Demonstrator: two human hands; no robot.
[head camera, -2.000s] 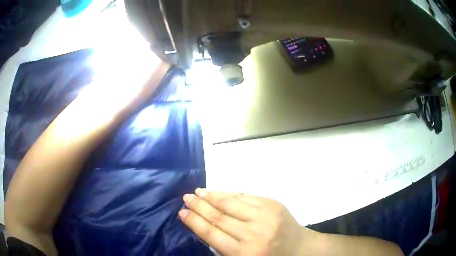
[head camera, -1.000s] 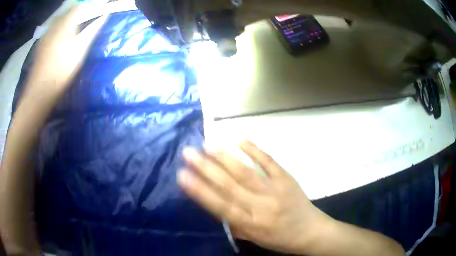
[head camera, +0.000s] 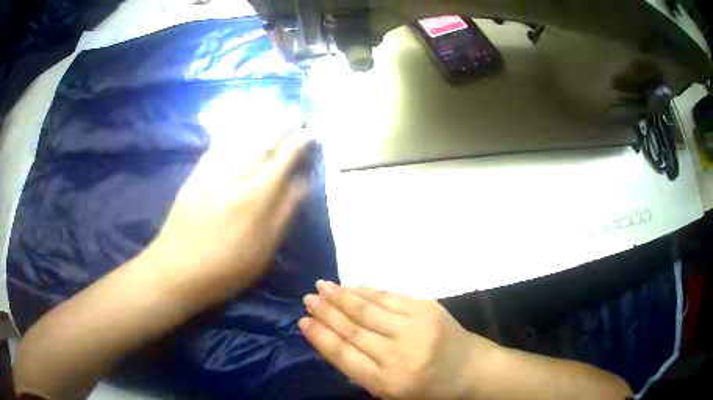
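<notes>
A shiny navy quilted panel lies on the left of the table, its top right part under the sewing machine's needle area. My left hand is blurred and lies over the panel, its fingertips in the glare at the panel's right edge below the needle area; whether they pinch the fabric is unclear. My right hand holds the panel's right edge near the table's front, its fingers close together on top and its thumb hidden.
The machine arm crosses the top right. A dark phone with a lit screen lies on the metal bed. Black-handled scissors lie at the right. More navy fabric hangs at the front edge, beside a pale strip.
My left hand has moved from the far left side of the panel towards the right edge below the needle. The panel moved up under the machine early on. My right hand stays near the front edge.
</notes>
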